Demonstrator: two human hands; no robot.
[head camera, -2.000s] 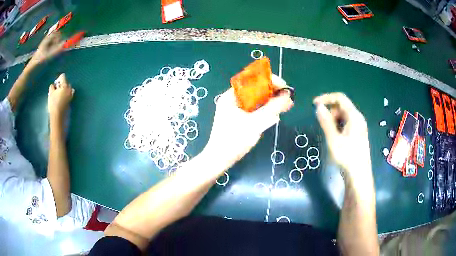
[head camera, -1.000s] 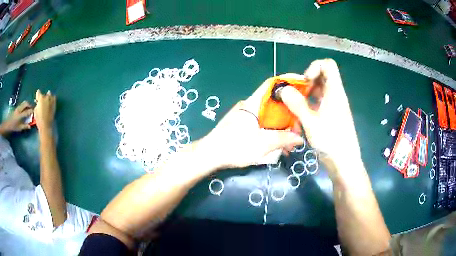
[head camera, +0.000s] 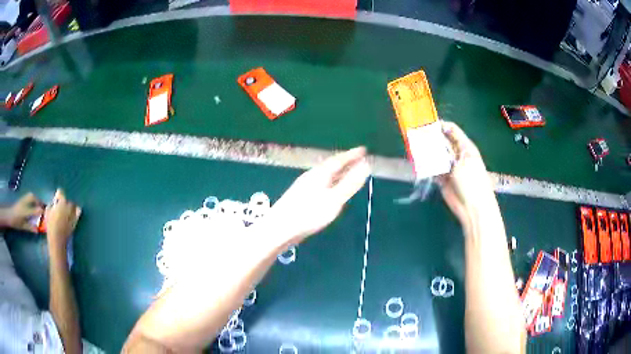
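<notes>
An orange phone (head camera: 415, 100) with a white rectangle on its lower half is held above the far side of the metal strip, its orange back towards me. My right hand (head camera: 460, 162) grips its lower right edge. A blurred whitish scrap (head camera: 417, 191) hangs just below it. My left hand (head camera: 322, 197) is raised above the bench with its fingers stretched and a little apart, holding nothing that I can see. White rings (head camera: 200, 245) lie in a large heap partly behind my left forearm.
Phones lie on the green belt, among them one at centre-left (head camera: 266, 93) and one at right (head camera: 524, 116). Loose rings (head camera: 394, 307) lie nearer me. Phones (head camera: 540, 287) and glossy black rows (head camera: 603, 304) are at right. Another worker's hands (head camera: 61, 216) are at left.
The phone has moved away from me, over the strip, and its white rectangle now shows. My left hand has let go of it; my right hand holds it. The view has tilted up towards the belt.
</notes>
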